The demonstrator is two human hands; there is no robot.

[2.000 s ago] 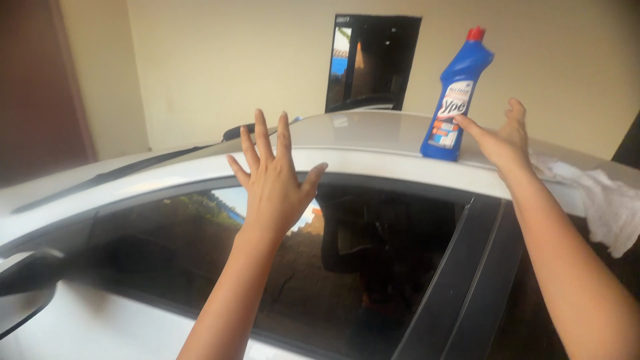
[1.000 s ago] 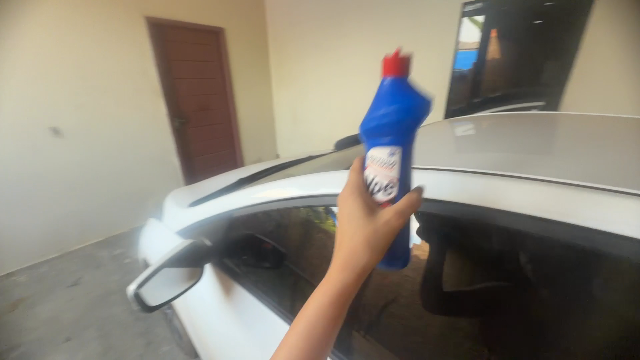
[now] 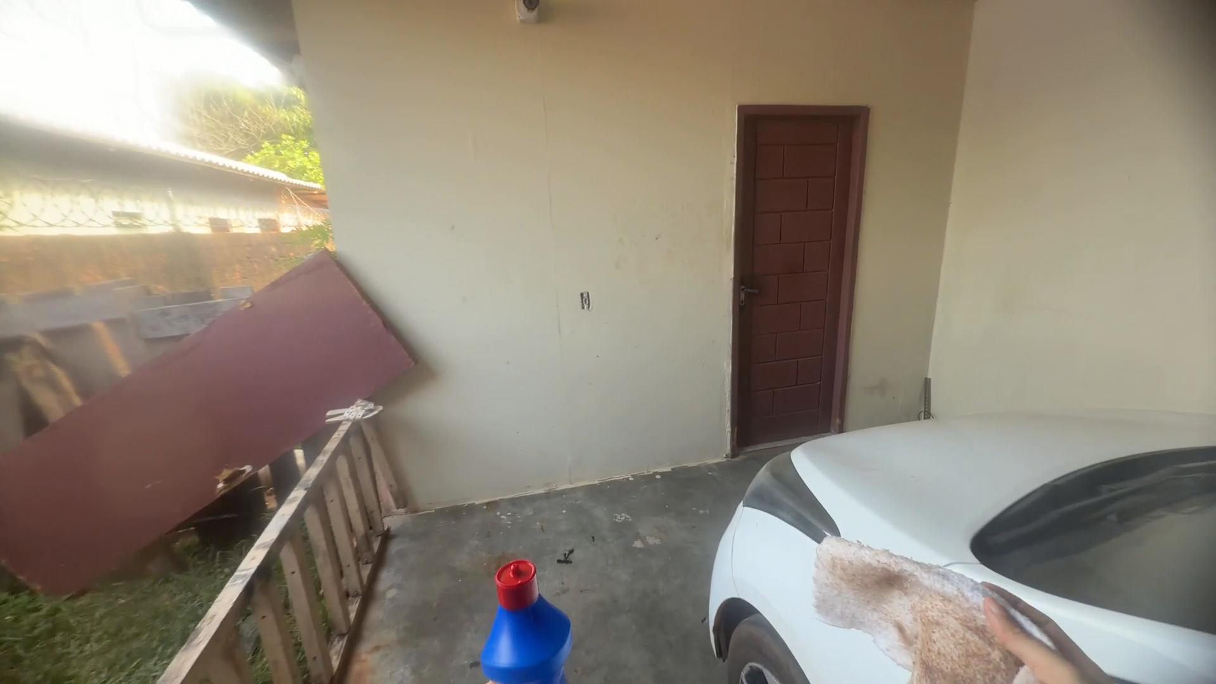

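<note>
A blue plastic bottle with a red cap stands upright at the bottom edge, its lower part out of frame. Only a sliver of my left hand shows against the bottle's side; the rest of its grip is cut off. At the lower right, my right hand grips a white cloth with brown stains, thumb on top. The cloth hangs out to the left of the fingers, in front of the white car. Whether it touches the car I cannot tell.
A slatted wooden barrier runs along the left, beside grass and a leaning dark red panel. Concrete floor lies between barrier and car. A closed reddish-brown door is in the back wall.
My right hand now holds a cloth; two seconds ago a white cloth lay on the car roof. The bottle, on the roof earlier, has been picked up. The view has swung left.
</note>
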